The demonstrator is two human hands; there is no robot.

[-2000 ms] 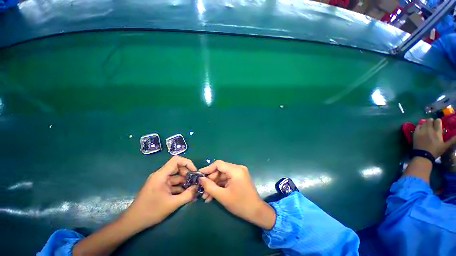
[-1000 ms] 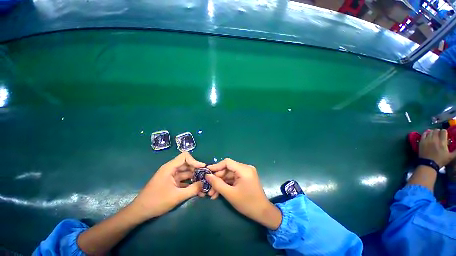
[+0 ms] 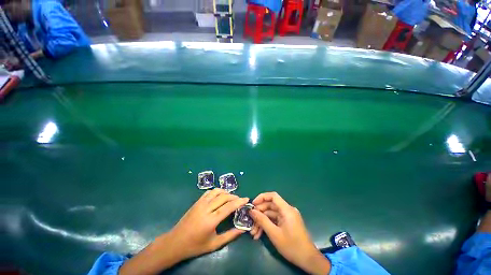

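A watch case module (image 3: 244, 217), rounded square with a dark centre and pale rim, is held between both hands just above the green surface. My left hand (image 3: 207, 223) grips its left side with thumb and fingers. My right hand (image 3: 280, 225) pinches its right side, thumb on its face. Two similar modules lie side by side beyond my left hand, the left one (image 3: 205, 180) and the right one (image 3: 228, 182). Another dark unit (image 3: 343, 240) lies beside my right sleeve, partly covered by it.
Tiny white bits (image 3: 242, 173) lie around the modules. A neighbour's sleeve (image 3: 476, 250) and a red item (image 3: 481, 182) are at the right edge. Another person (image 3: 56, 27) is at the upper left. Red stools (image 3: 260, 22) and cartons (image 3: 327, 20) stand beyond the surface.
The view has tilted up and shifted, so things sit lower and further right. The held module now shows its face more fully. The neighbour's hand has mostly left the picture.
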